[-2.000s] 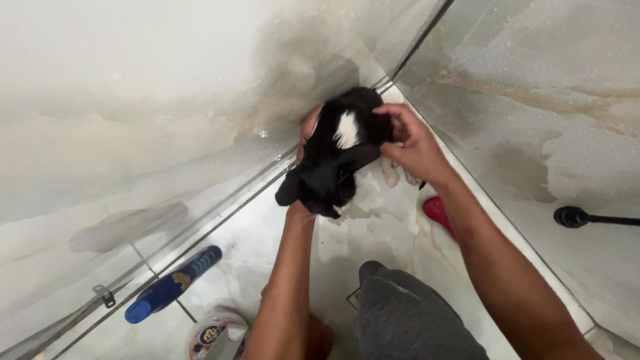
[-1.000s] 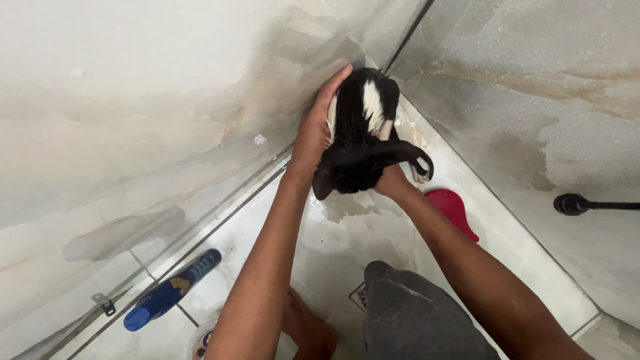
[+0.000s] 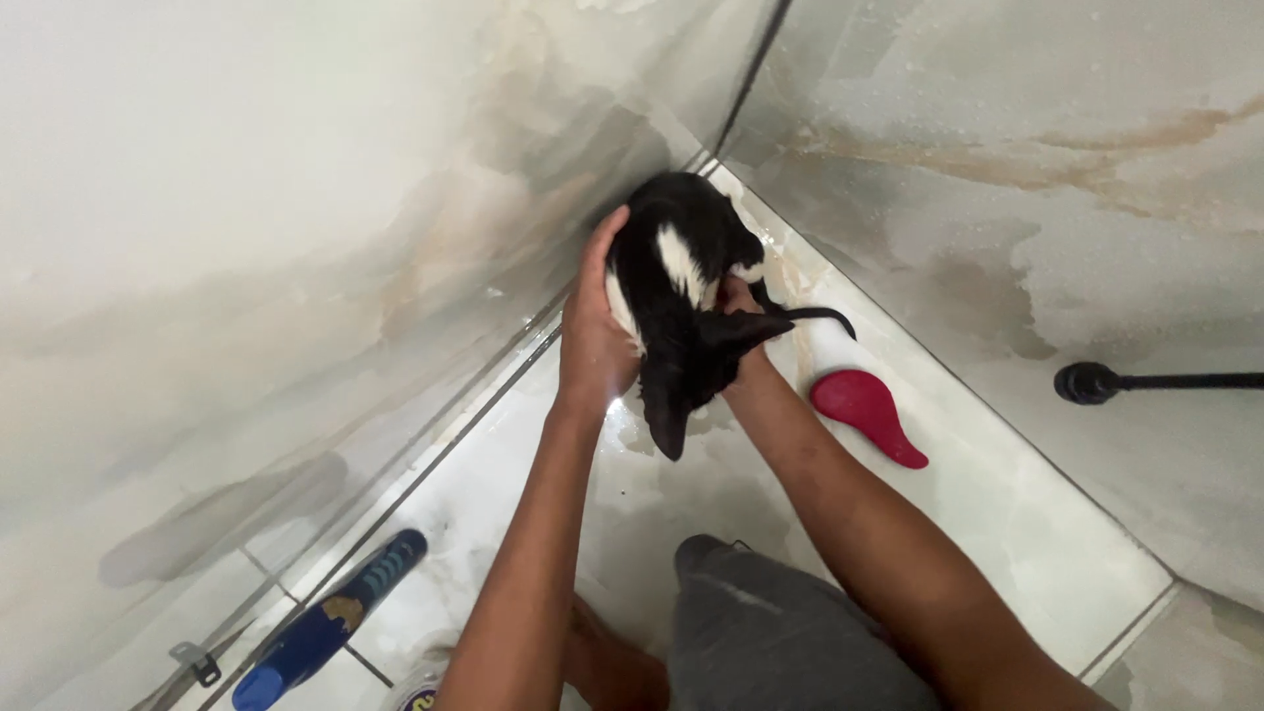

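Note:
A wet black-and-white cat (image 3: 671,267) is on the tiled shower floor at the corner, its head towards me and its thin tail out to the right. My left hand (image 3: 595,326) presses along its left flank, fingers pointing up its side. Under its chest and foreleg on the right side lies my right hand (image 3: 743,321), partly hidden by the cat's ear and body. Between the two hands the cat is held. A red hairbrush (image 3: 869,410) lies on the floor to the right of my right forearm.
A blue bottle (image 3: 331,617) lies at the lower left by the wall, with a tub (image 3: 420,691) partly in view beside it. Marbled walls (image 3: 987,197) meet behind the cat. A black rod with a round end (image 3: 1086,383) crosses the right wall. My grey shorts (image 3: 780,632) show below.
My right hand was on the cat's rear two seconds ago; it is now under its chest side. My left hand has come out from beneath the cat to its flank. The tail has swung outward.

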